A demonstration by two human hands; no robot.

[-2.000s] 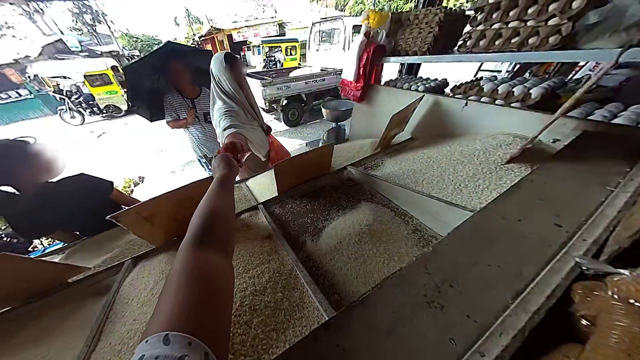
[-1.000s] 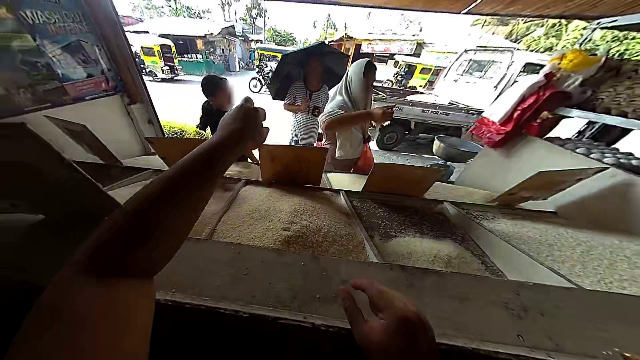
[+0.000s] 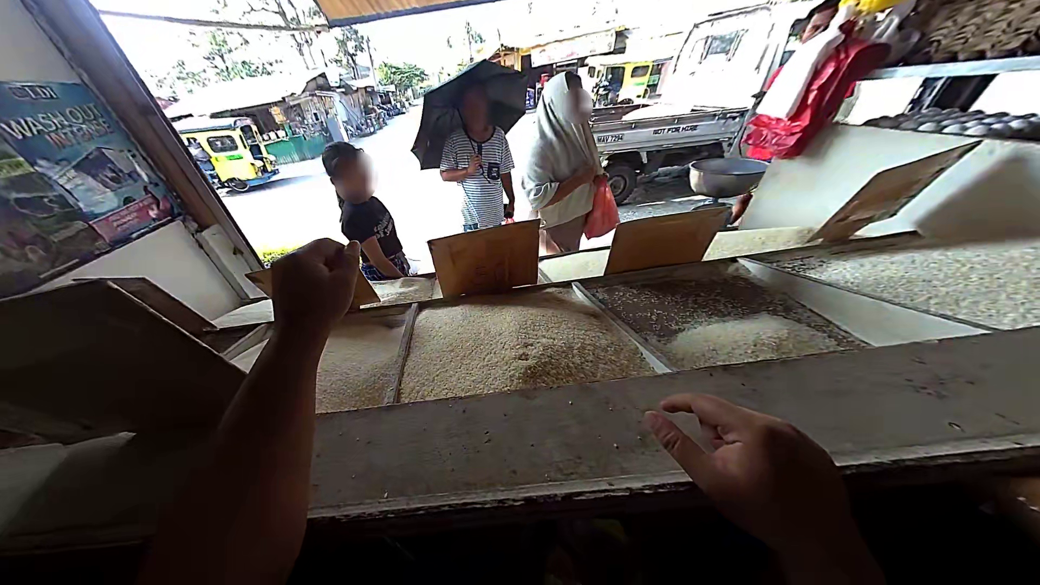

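My left hand [image 3: 313, 284] is raised with its fingers curled, above the left part of the grain bins; whether something is inside the fist is hidden. My right hand [image 3: 756, 463] hovers at the near edge of the grey ledge [image 3: 504, 443], thumb and fingers apart, holding nothing. Beyond the ledge lie a heap of pale rice grain [image 3: 520, 345], a bin of dark grain [image 3: 691, 305] with a paler heap on it, and a wide bin of whitish grain [image 3: 942, 276] at the right. Cardboard pieces [image 3: 485, 258] stand upright behind the bins.
Wooden dividers [image 3: 402, 353] separate the bins. Across them stand a person in a dark shirt [image 3: 370, 223], a person under a black umbrella [image 3: 467, 106] and a person in a pale head covering [image 3: 552, 154] with a red bag [image 3: 601, 210]. A metal basin [image 3: 725, 176] and eggs [image 3: 959, 123] are at right.
My outstretched arm has drawn back from the person in the pale head covering, whose hand has also lowered. My right hand has come into view over the ledge. The view has swung left.
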